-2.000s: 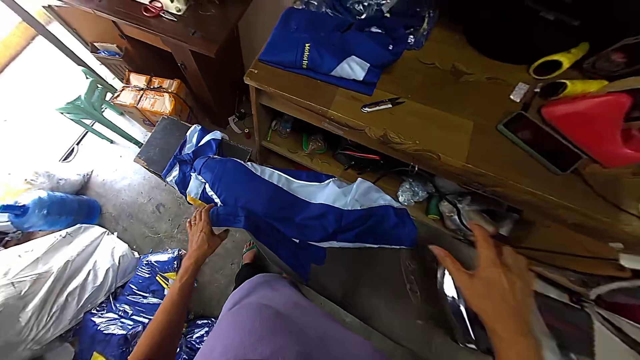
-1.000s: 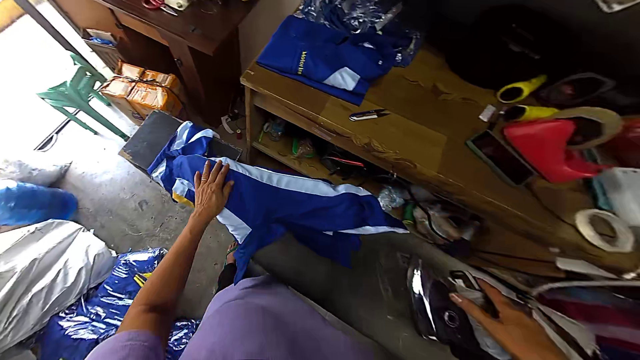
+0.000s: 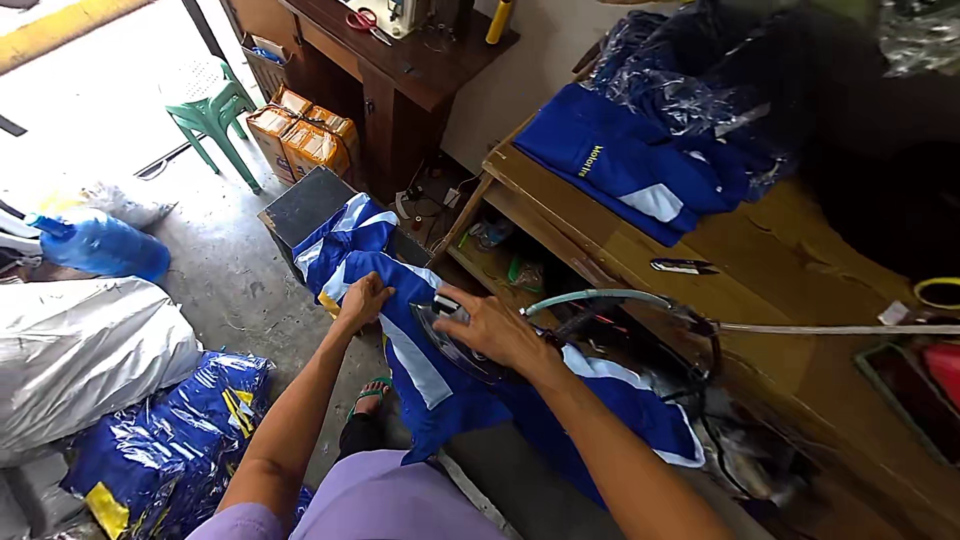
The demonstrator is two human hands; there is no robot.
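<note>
A steam iron (image 3: 457, 349) rests on a blue and white garment (image 3: 457, 397), and my right hand (image 3: 487, 326) is closed around its handle. A pale hose and a dark cord run from the iron toward the right. Just left of the iron's tip, my left hand (image 3: 365, 298) pinches the cloth between thumb and fingers. The garment lies over a narrow surface in front of me, its bunched far end by a dark box-like end (image 3: 311, 199). The iron's soleplate is mostly hidden.
On the wooden table (image 3: 757, 315) at right lie a folded blue garment (image 3: 592, 165), thread snips (image 3: 684, 266) and plastic wrap. Plastic-wrapped blue garments (image 3: 172, 442), a white sack (image 3: 90, 352) and a blue water jug (image 3: 105, 244) are at left. Beyond stand orange boxes (image 3: 304, 139) and a green stool (image 3: 214, 112).
My right hand, empty two seconds ago, has taken the iron from the right and brought it onto the garment. My left hand has gone from lying flat on the cloth to pinching it.
</note>
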